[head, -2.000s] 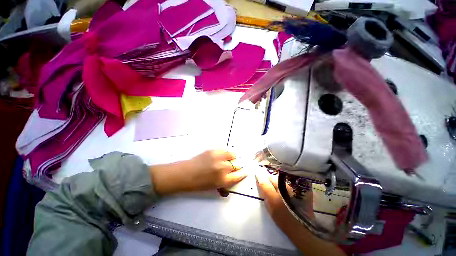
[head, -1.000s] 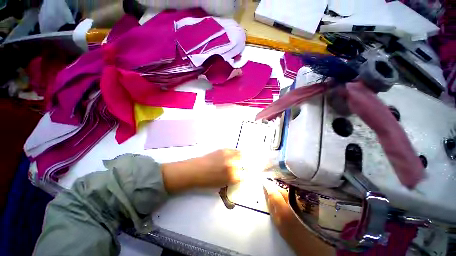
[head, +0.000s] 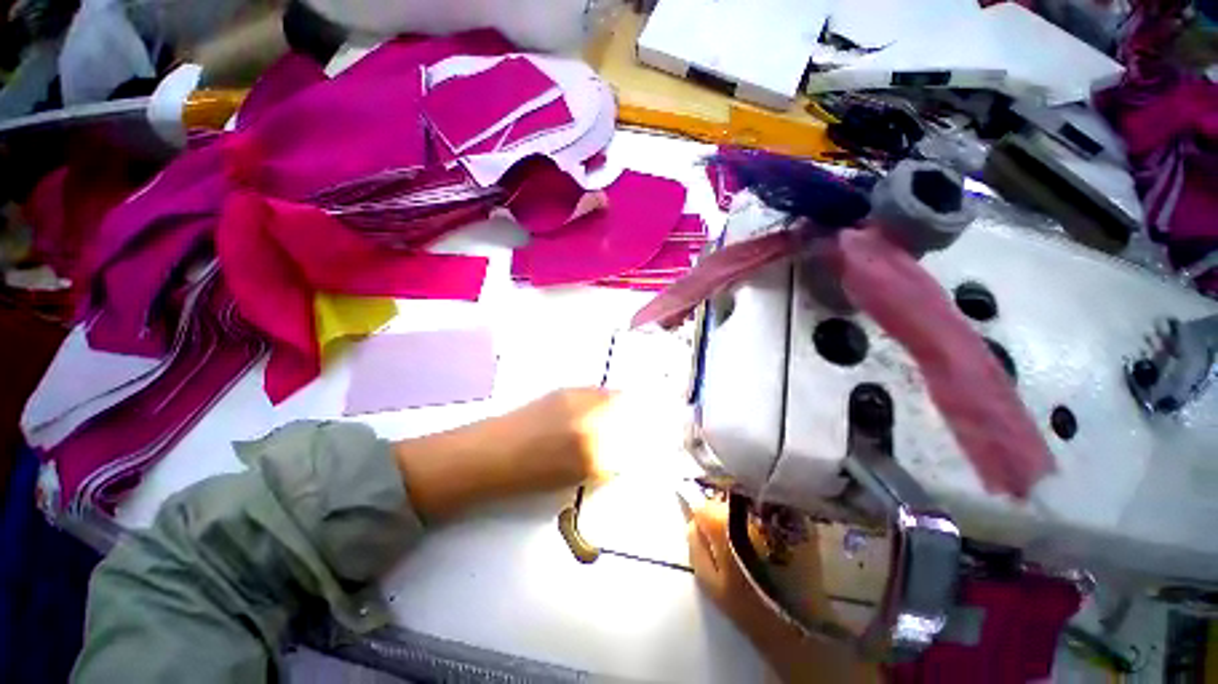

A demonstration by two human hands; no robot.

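The white sewing machine head [head: 748, 388] stands right of centre, its lamp glare washing out the needle area. My left hand [head: 574, 434] lies just left of the needle area, fingertips lost in the glare. My right hand [head: 721, 548] reaches up from below right, partly behind the machine's metal guard, fingertips near the needle area. Any fabric between the hands cannot be made out. A pale lilac rectangle [head: 421, 370] lies flat on the table, left of the machine. A curved magenta piece [head: 615, 234] lies on a small stack behind the needle area.
A large heap of magenta panels [head: 341, 140] with a red-pink tie [head: 274, 267] and yellow scrap [head: 354, 318] fills the left. A dusty pink strip [head: 935, 354] lies over the machine head. Magenta fabric [head: 1002, 628] lies under the arm. White boxes [head: 735, 47] lie at the back.
The view has shifted slightly between frames. Both hands stay close to the needle area, with only small changes in pose. The heap and lilac rectangle look unchanged.
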